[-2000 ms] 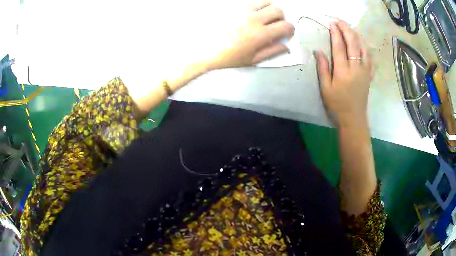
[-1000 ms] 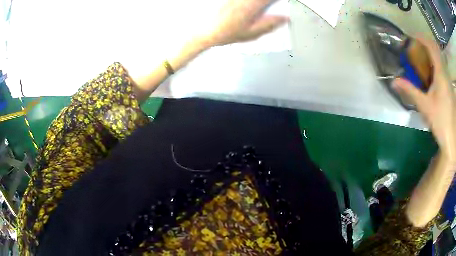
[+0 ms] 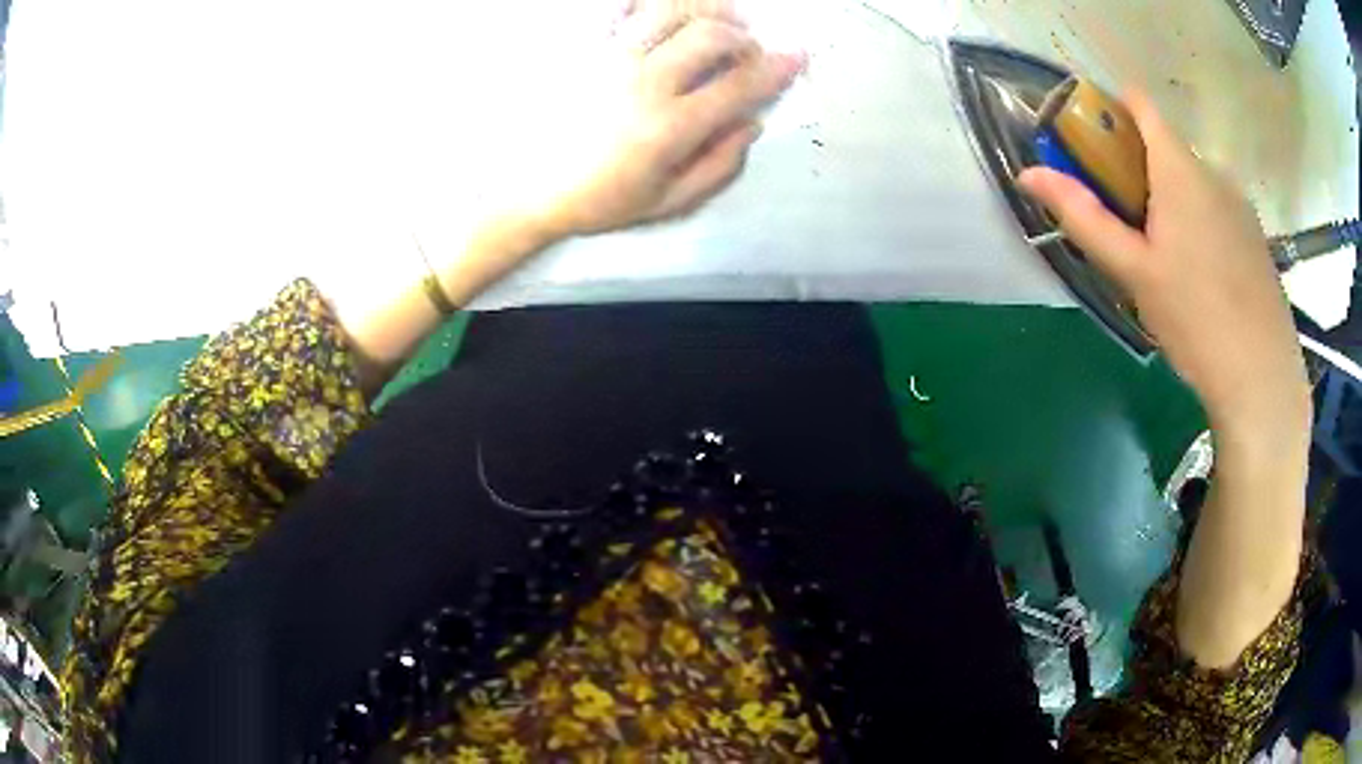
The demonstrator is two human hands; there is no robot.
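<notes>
The steam iron (image 3: pixel 1031 194) is at the right of the table, its pointed tip towards the far side. My right hand (image 3: pixel 1195 254) is closed around its light-brown wooden handle, with the thumb by the blue piece. My left hand (image 3: pixel 680 127) lies on the white surface left of the iron, fingers bent and pointing right. White fabric around and under it is overexposed, so its edges and whether the fingers hold any of it cannot be told.
The white-grey table cover (image 3: pixel 881 239) ends along a near edge just beyond my black apron (image 3: pixel 717 358). A silver metal rest (image 3: pixel 1270 21) is cut off at the top right. A hose fitting (image 3: pixel 1317 243) and white tube are behind my right wrist. Green floor (image 3: pixel 986 388) shows below.
My right hand went from the white cloth to the iron, took its handle and brought it left over the table. My left hand moved slightly left and nearer. The scissors left the view.
</notes>
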